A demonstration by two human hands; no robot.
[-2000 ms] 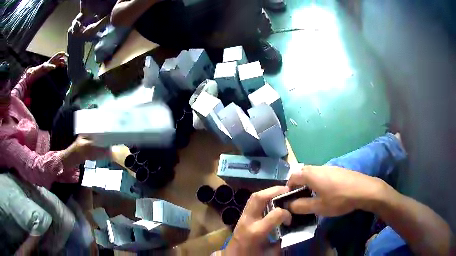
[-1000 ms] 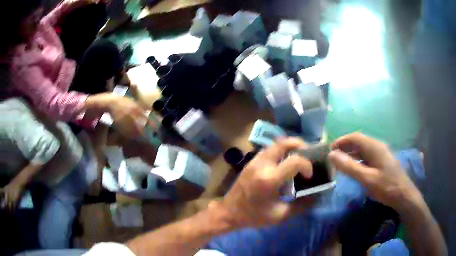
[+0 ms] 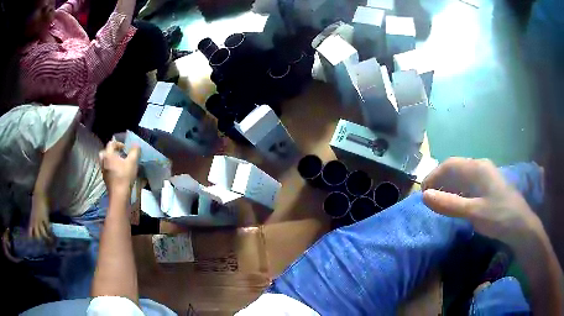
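Note:
My left hand (image 3: pixel 120 165) reaches far left, its fingers at the top edge of a white carton (image 3: pixel 148 162); whether it grips the carton is unclear. My right hand (image 3: pixel 467 188) is above my jeans knee, fingers curved, thumb apart, nothing visible in it. A row of white open-flapped cartons (image 3: pixel 179 199) stands beside the left carton. Several black tubes (image 3: pixel 334 173) stand upright with open ends up, by my thigh. A pale blue printed box (image 3: pixel 371 147) lies behind them, a dark product picture on it.
Cartons stand upright at the back right (image 3: pixel 374 95), at centre (image 3: pixel 267 133) and at left (image 3: pixel 176 123). More black tubes (image 3: pixel 219 57) cluster at the back. A brown carton (image 3: pixel 232 274) lies in front. Two people sit at left, one in a pink checked shirt (image 3: pixel 68 62).
My left hand has moved from in front of me to the far left cartons. The open box between my hands is gone from there. My right hand is now apart and empty. The view has shifted.

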